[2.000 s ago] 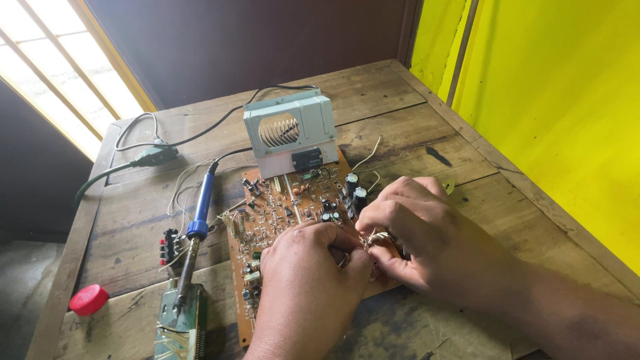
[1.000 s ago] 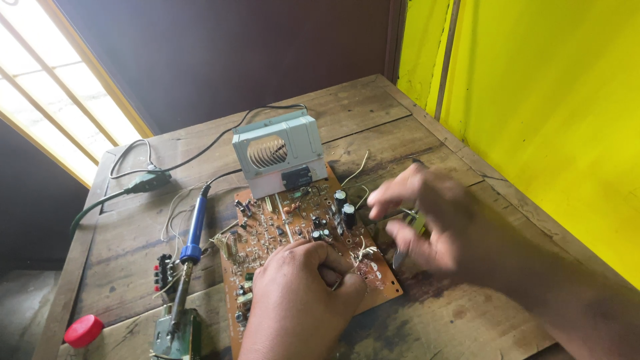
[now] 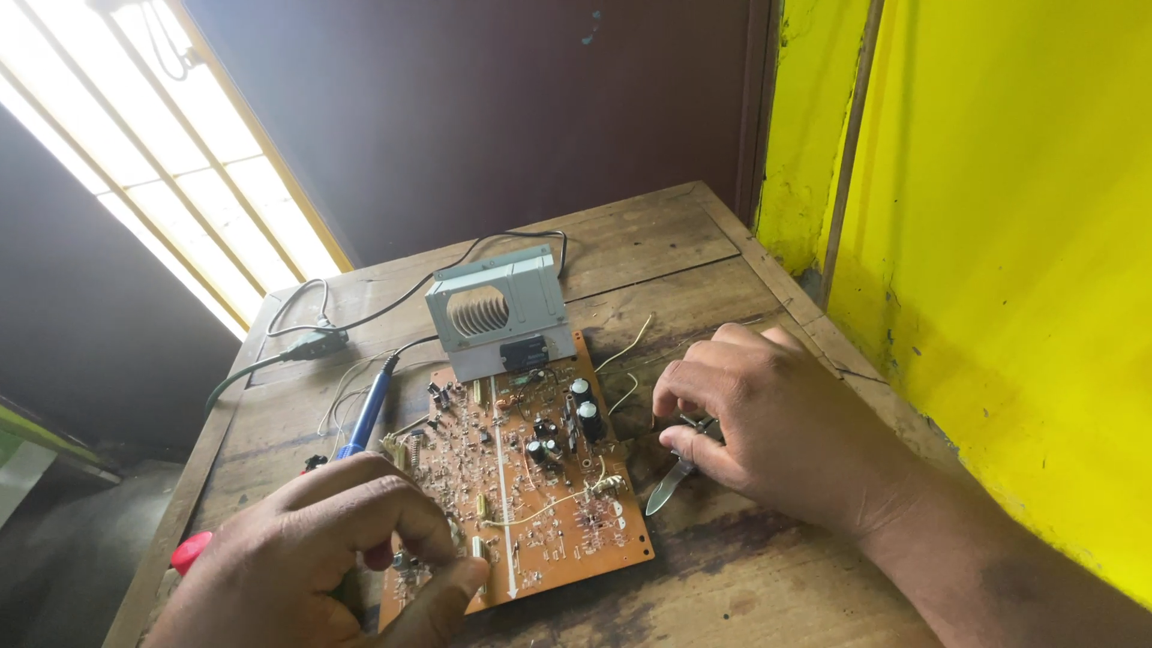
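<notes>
An orange printed circuit board (image 3: 549, 558) lies on the wooden table, crowded with small components. A grey metal heat sink (image 3: 531, 292) stands at its far end, and black capacitors (image 3: 589, 419) rise near its right side. My left hand (image 3: 333, 549) is over the board's near left part, thumb and fingers curled; whether it pinches anything is not clear. To the right of the board, my right hand (image 3: 765, 423) has its fingers on a small metal tool with a leaf-shaped blade (image 3: 668, 490), whose handle is partly hidden. A pale wire (image 3: 549, 509) runs across the board.
Left of the board lies a blue-handled soldering iron (image 3: 369, 414), its tip hidden by my left hand. A cable with a plug connection (image 3: 317, 344) crosses the table's far left. A red cap (image 3: 190, 553) sits near the left edge. A yellow wall (image 3: 1017, 270) borders the right side.
My right hand has left the board's right part, where it was two seconds ago, and is now beside it at the bladed tool. My left hand has moved left across the board.
</notes>
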